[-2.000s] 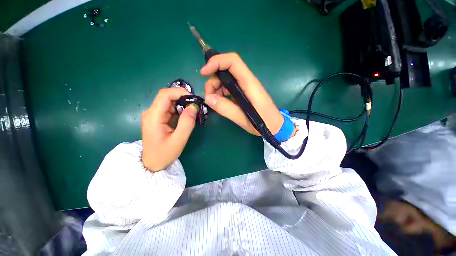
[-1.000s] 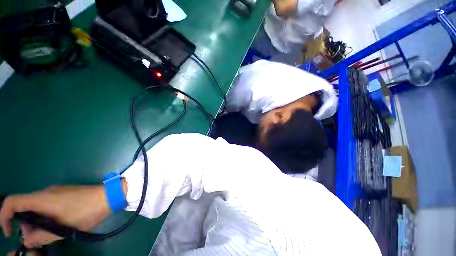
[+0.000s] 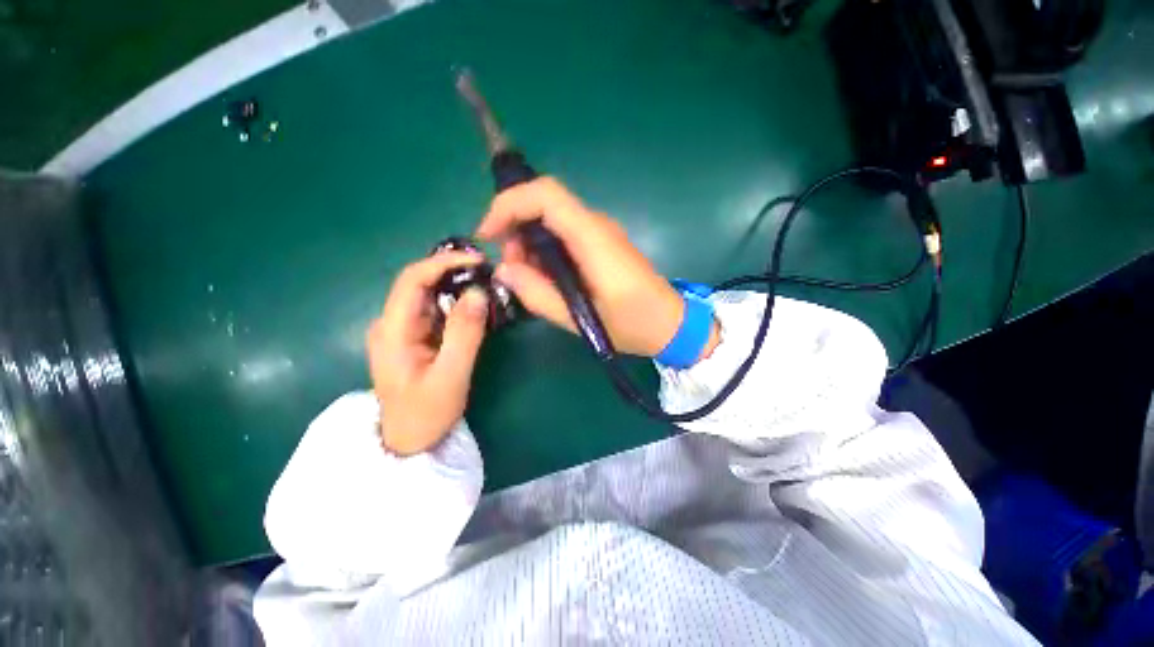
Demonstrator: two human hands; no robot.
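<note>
My left hand holds a small round black part with silver-white patches between thumb and fingers, above the green bench. My right hand grips a soldering iron with a black handle. Its metal tip points up and left, away from the part. My right fingertips are beside the part; whether they touch it is blurred. A dark rim shows behind my left fingers, but I cannot tell whether it is a second piece.
The iron's black cord loops over my right sleeve to a black station with a red light. A small black piece lies upper left. Shiny clear plastic trays stand at the left. A pale metal rail edges the bench.
The view swung right to a seated person and shelves, then back to the bench. Compared with the oldest frame, my right hand and iron sit slightly lower and further left.
</note>
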